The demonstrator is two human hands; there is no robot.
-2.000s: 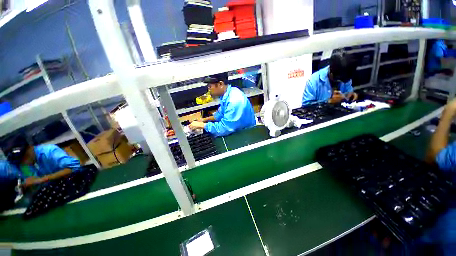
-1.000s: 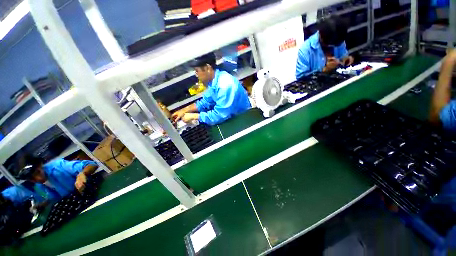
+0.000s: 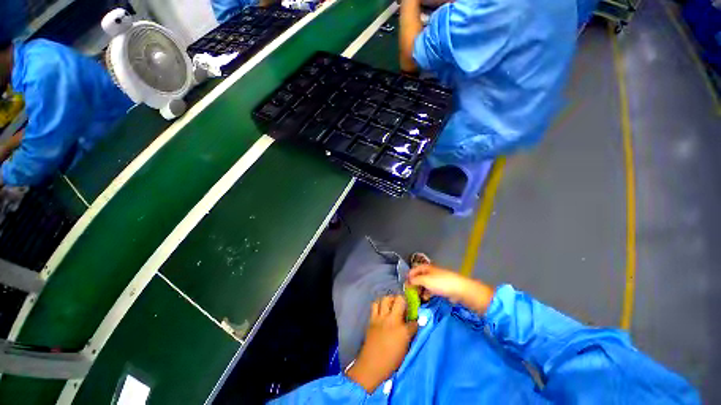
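A small yellow-green thing [image 3: 412,302] shows between my hands over my lap; I cannot tell what it is. My left hand [image 3: 385,336] is on its left side, fingers curled against it. My right hand [image 3: 444,285] pinches at its upper end from the right. The fingers hide part of it. Both hands are bare, with blue sleeves, off the bench's front edge.
The green bench [image 3: 261,210] bears whitish specks [image 3: 239,255] and a clear bag with a white label [image 3: 133,392]. Stacked black blister trays [image 3: 360,119] jut over its edge. A neighbour in blue [image 3: 498,71] sits by a stool [image 3: 452,188]. A white fan [image 3: 154,65] stands across the belt.
The view has swung down and right. My hands, sleeves and lap have come into view, with the yellow-green thing. The trays and bag now show further left in the picture.
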